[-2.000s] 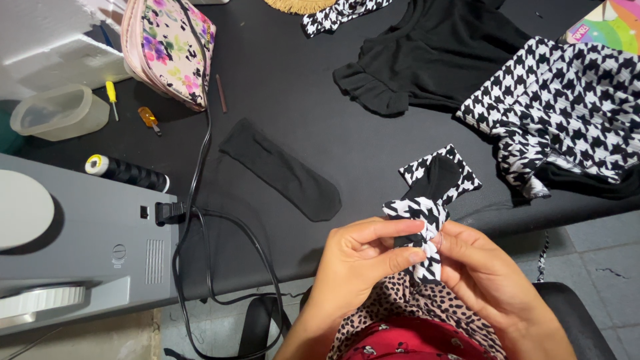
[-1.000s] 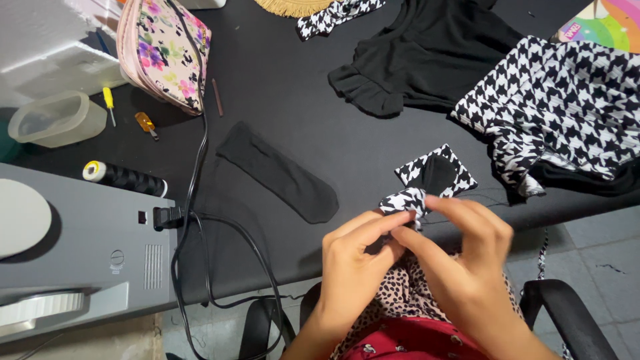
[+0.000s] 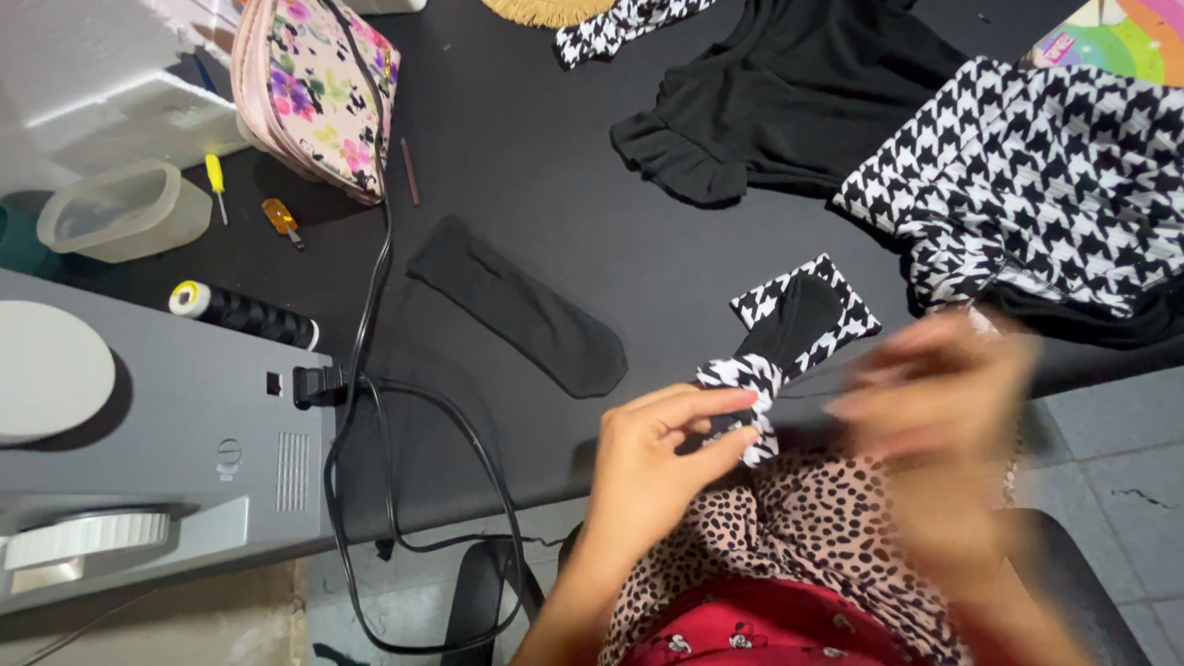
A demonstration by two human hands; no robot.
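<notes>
Between the thumb and fingers of my left hand (image 3: 680,453) is a gathered houndstooth fabric piece (image 3: 745,375), held over my lap at the table's edge. A black fabric strip (image 3: 786,319) joins it and lies over a flat houndstooth piece (image 3: 851,319). My right hand (image 3: 934,398) is blurred, off to the right of the gathered piece; a thin dark thread seems to run between them. Whether its fingers hold a needle cannot be seen. A separate black fabric strip (image 3: 523,310) rests on the table to the left.
A grey sewing machine (image 3: 185,416) with a black power cord (image 3: 379,370) stands at left, near a black thread spool (image 3: 245,314), screwdrivers (image 3: 280,218), a plastic container (image 3: 125,213) and a floral pouch (image 3: 324,102). Black (image 3: 786,102) and houndstooth garments (image 3: 1036,176) lie at the upper right.
My right hand has moved away to the right from the gathered piece, where both hands were together before. My left hand still pinches the fabric.
</notes>
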